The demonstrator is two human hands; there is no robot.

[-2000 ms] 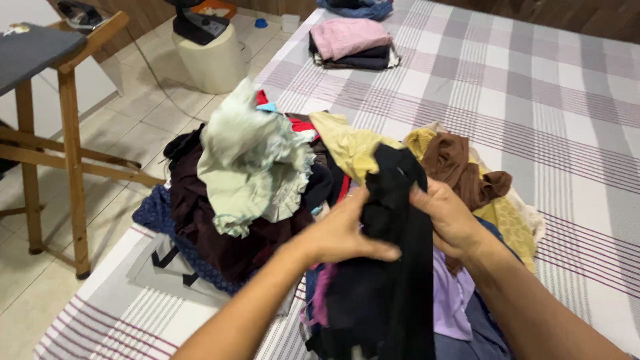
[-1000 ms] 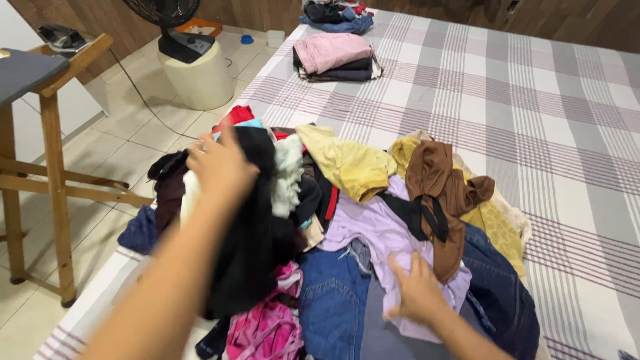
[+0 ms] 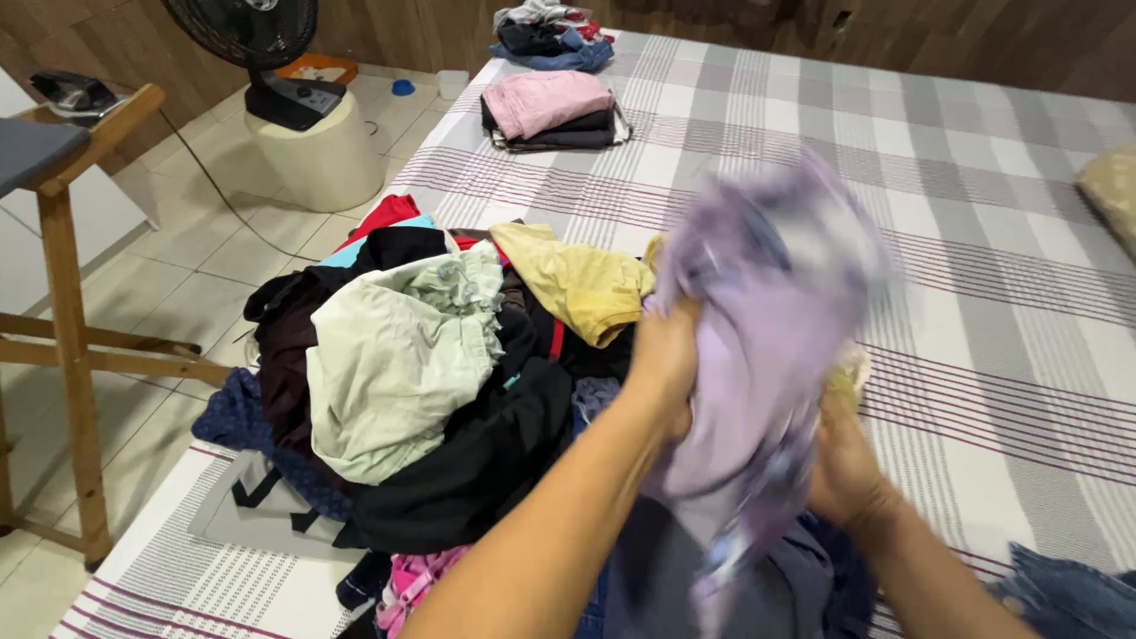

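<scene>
A lilac garment (image 3: 754,355), blurred by motion, hangs raised between my two hands. My left hand (image 3: 670,364) grips its left side. My right hand (image 3: 843,466) is at its lower right edge, with the fingers partly hidden by the cloth. Below lies dark grey-blue clothing (image 3: 701,577). To the left, a heap holds a pale green garment (image 3: 390,364) on top, a black garment (image 3: 479,470) beneath it, and a yellow garment (image 3: 577,280) at the back.
A folded stack topped with pink cloth (image 3: 550,102) and another clothes pile (image 3: 555,40) lie on the bed's far side. Denim (image 3: 1074,590) is at lower right. Left of the bed stand a wooden-legged ironing board (image 3: 67,355), an iron (image 3: 75,93) and a fan (image 3: 293,98) on a stool.
The lilac garment, lying on the heap one second ago, is now lifted in my hands. My left hand has left the black garment, which now lies on the left heap.
</scene>
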